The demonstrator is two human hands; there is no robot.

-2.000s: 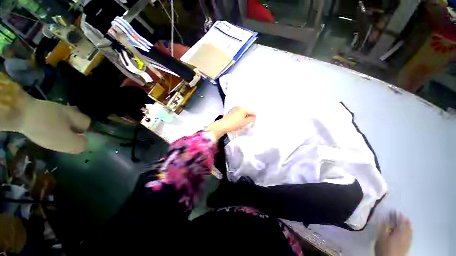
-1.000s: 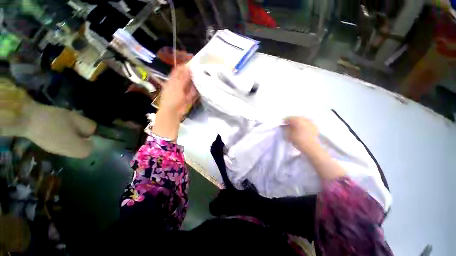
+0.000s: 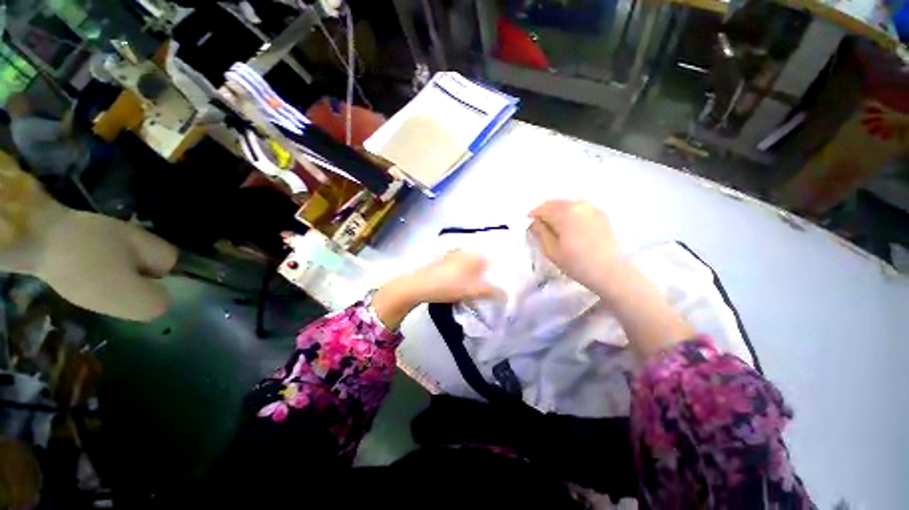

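The garment's white lining lies bunched on the white table, with thin black edging at its left and right. Its black cloth lies along the near table edge, partly hidden by my right sleeve. My left hand rests at the left part of the lining, its fingertips blending into the bright cloth. My right hand pinches the lining near its far edge. A short black strip lies just beyond my left hand.
A blue-edged folder with papers lies at the table's far left. A wooden box of small items and a pale bottle stand at the left edge. A beige dress form is left of the table, above a green floor.
My left hand has come down from near the folder to the lining's left part. My right hand has moved up and slightly left. The lifted lining is down, and the folder shows fully.
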